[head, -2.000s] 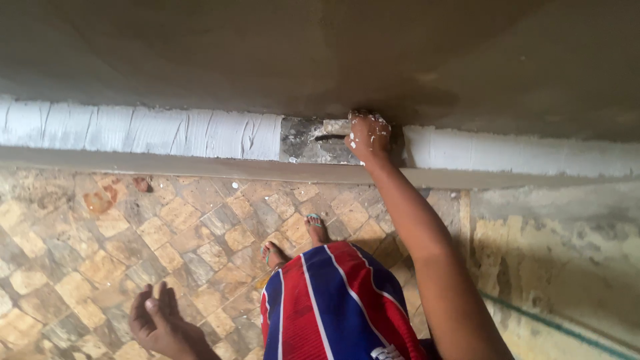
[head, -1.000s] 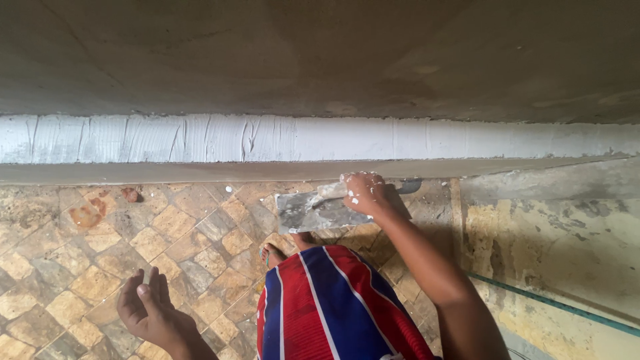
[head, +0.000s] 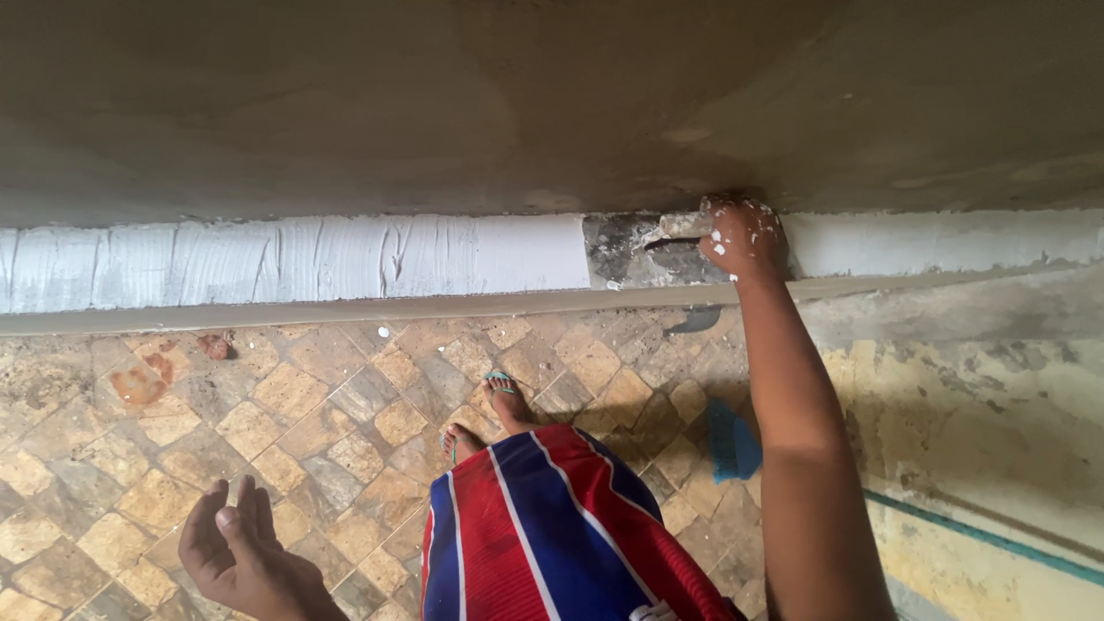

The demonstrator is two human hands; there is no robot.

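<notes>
My right hand [head: 743,237], specked with white paste, is closed around the handle of a steel plastering trowel [head: 625,254]. The blade lies flat on the white-coated ledge strip [head: 509,254] below the brown wall. Left of the blade the white coat is smooth at first, then ridged farther left; more white coat [head: 931,246] shows to the right of my hand. My left hand [head: 246,548] hovers low over the floor at lower left, fingers curled and apart, touching no surface; whether something small sits between its fingers I cannot tell.
A dark brown wall [head: 517,103] spans the top. Below the ledge runs a stone-tiled floor [head: 285,431] with a reddish stain [head: 138,385] and a reddish lump [head: 214,346]. A blue object [head: 733,444] lies by my right forearm. A patchy yellow wall [head: 975,414] stands at right.
The trowel in my right hand was off the ledge, over the floor side, one second ago; it now lies against the white strip. My left hand stays low at the left.
</notes>
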